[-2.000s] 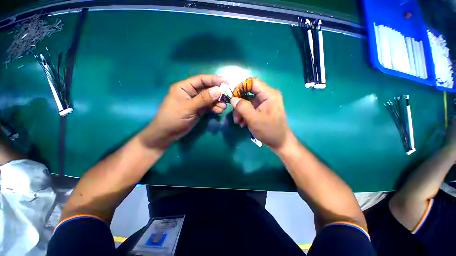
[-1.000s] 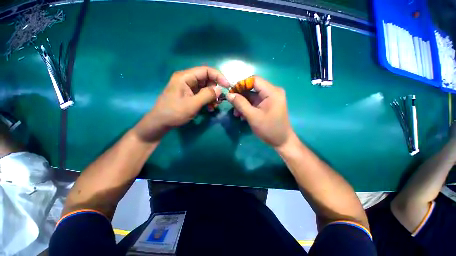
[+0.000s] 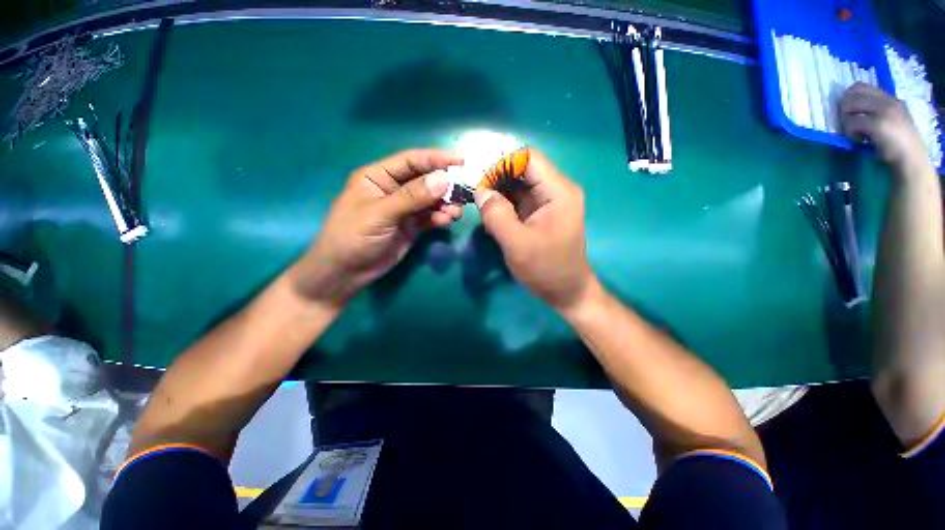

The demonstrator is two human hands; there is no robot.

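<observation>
My left hand (image 3: 389, 212) holds a small white connector housing (image 3: 450, 188) between thumb and fingers, near the middle of the green bench. My right hand (image 3: 539, 223) meets it from the right, thumb and forefinger pinching short black wires (image 3: 465, 194) at the housing. An orange finger cot (image 3: 506, 170) covers a right-hand finger. The fingers hide most of the part, so how far the wires sit in the housing cannot be told.
Harnesses with black wires lie at left (image 3: 104, 181), top right (image 3: 648, 104) and right (image 3: 835, 243). A grey lead pile (image 3: 64, 83) is upper left. A blue tray (image 3: 769, 78) holds white strips; another person's hand (image 3: 876, 116) reaches into it.
The neighbour's arm at right has moved up to the blue tray. My hands stay together at the bench middle, with small finger shifts; black wires at the housing show more clearly than a second ago.
</observation>
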